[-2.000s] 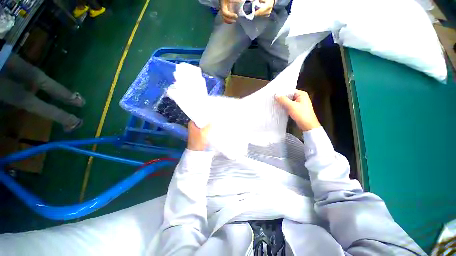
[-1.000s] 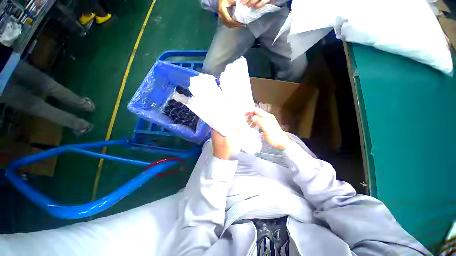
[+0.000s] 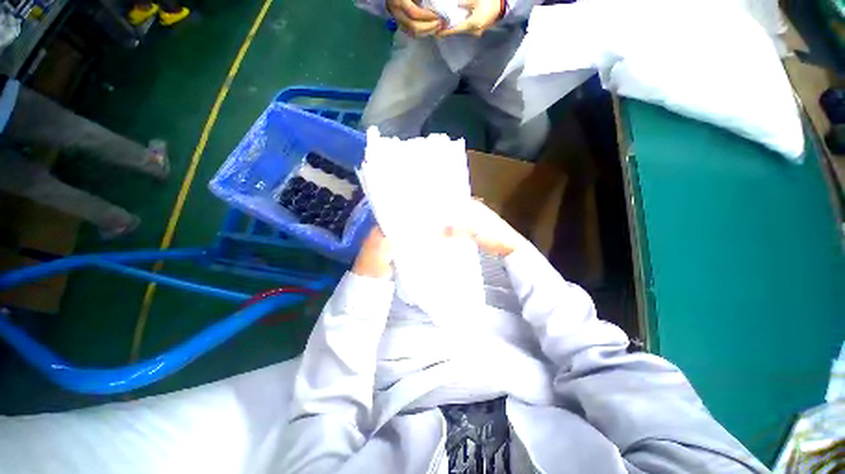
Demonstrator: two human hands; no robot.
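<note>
A white foam sheet [image 3: 422, 185] stands up in front of my lap, held between both hands. My left hand [image 3: 374, 255] grips its left side, partly hidden behind it. My right hand [image 3: 486, 227] is on its right side, with fingertips against the foam. No black part shows in my hands; whether one is inside the foam is hidden. More foam sheets [image 3: 500, 287] lie layered on my lap. Black round parts [image 3: 317, 205] sit in rows in the blue crate [image 3: 255, 153] at the left, beside a bare pale pad.
A blue trolley handle [image 3: 111, 378] is at lower left. An open brown carton [image 3: 505, 180] stands beyond my right hand. A green workbench [image 3: 732, 268] with a white bundle [image 3: 704, 69] is at right. A coworker's hands [image 3: 445, 17] hold something white opposite. Another person's legs [image 3: 69, 157] show at left.
The wide foam sheet, first stretched between my hands, became two overlapping strips and is now one upright piece. Both hands have drawn together around it. The crate's black parts are more visible.
</note>
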